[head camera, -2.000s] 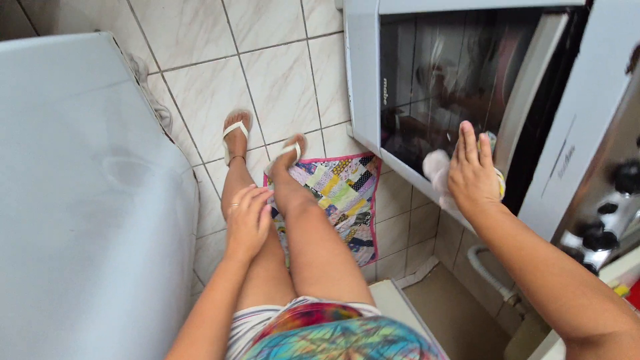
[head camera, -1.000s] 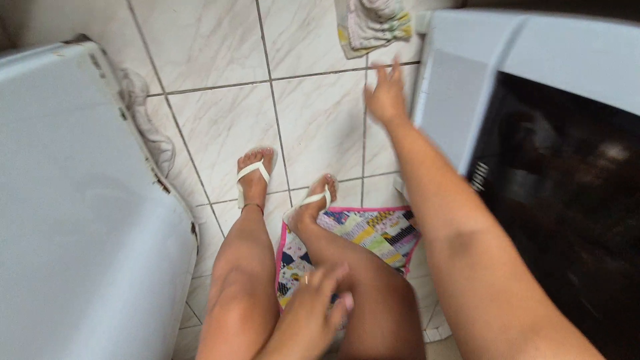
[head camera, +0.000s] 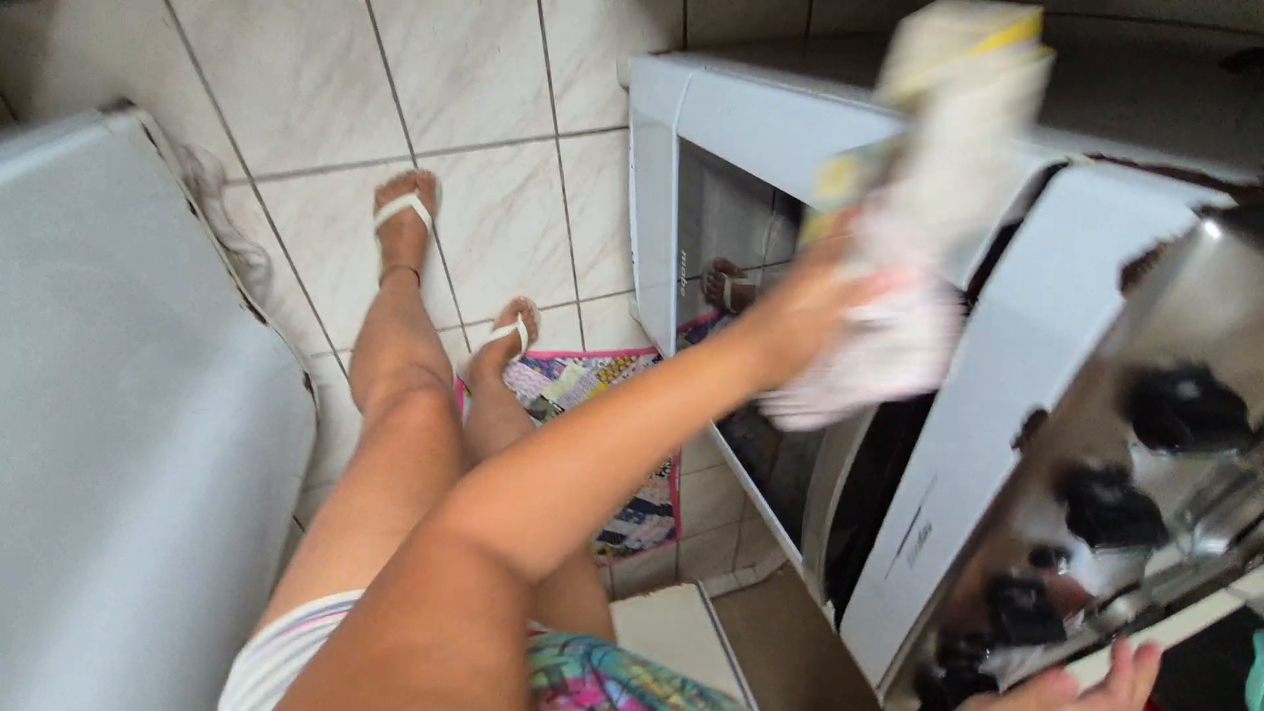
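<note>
My left hand (head camera: 820, 306) reaches across to the right and grips a pale cloth with yellow parts (head camera: 958, 148), blurred by motion. The cloth hangs above and below the fingers, in front of the oven door (head camera: 731, 227) of a white stove. At the bottom right edge, my right hand (head camera: 1076, 681) is partly in view beside the stove's control panel (head camera: 1007, 533), fingers apart and nothing seen in them; its palm is cut off by the frame. Black knobs (head camera: 1106, 504) stand on the panel, which looks wet in places.
A white appliance (head camera: 128, 415) with rusty edges stands at left, a crumpled cloth (head camera: 212, 207) beside it. A patchwork mat (head camera: 642, 513) with a pink border lies on the tiled floor (head camera: 484, 79) by my sandalled feet. A cabinet (head camera: 662, 632) is below the stove.
A second ago the cloth lay near the top of the view, with my right hand reaching toward it. Now it is in my left hand at the stove, and my right hand is low at right.
</note>
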